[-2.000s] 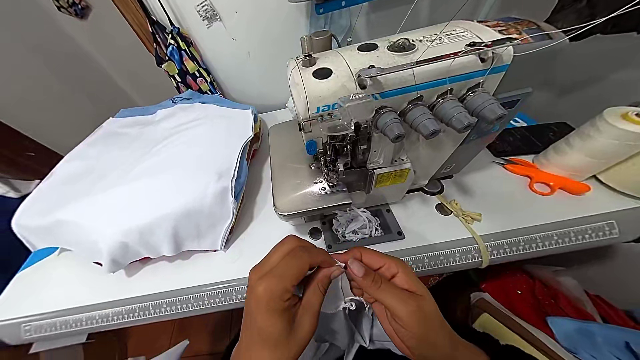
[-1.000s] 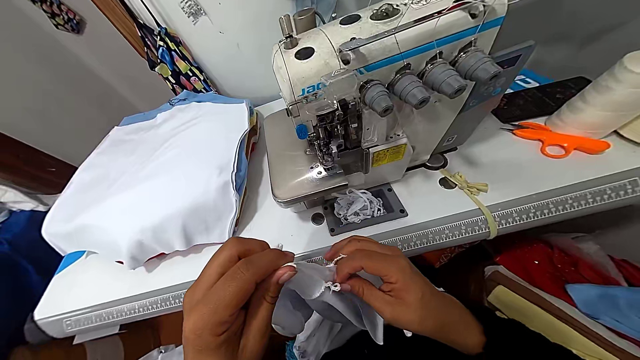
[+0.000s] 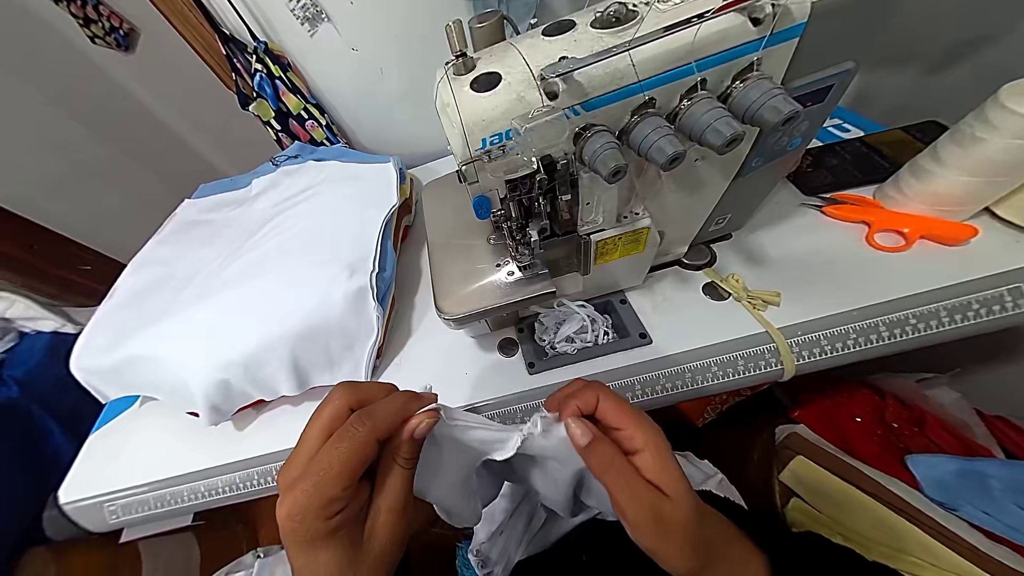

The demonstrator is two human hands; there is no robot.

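Note:
My left hand (image 3: 360, 472) pinches one edge of a white fabric piece (image 3: 512, 472) between thumb and fingers. The neighbouring stretch of that edge is gripped by my right hand (image 3: 632, 464), close to an overlocked, gathered seam. The cloth spans the gap between my hands and hangs in folds below, in front of the table edge. Beyond it stands a white overlock sewing machine (image 3: 632, 88), with a small dark tray (image 3: 632, 320) of thread and fabric trimmings (image 3: 572, 326) in front of its presser foot.
Stacked white and blue fabric pieces (image 3: 256, 280) lie left of the machine. Orange thread snips (image 3: 904, 222), a dark phone (image 3: 864, 156) and a cream thread cone (image 3: 960, 160) are at right. A ruler tape (image 3: 880, 332) runs along the table edge. Coloured fabrics (image 3: 864, 432) lie below right.
My hands have moved apart, and the fabric edge is now spread between them; two seconds ago they were nearly together over it. The view has moved.

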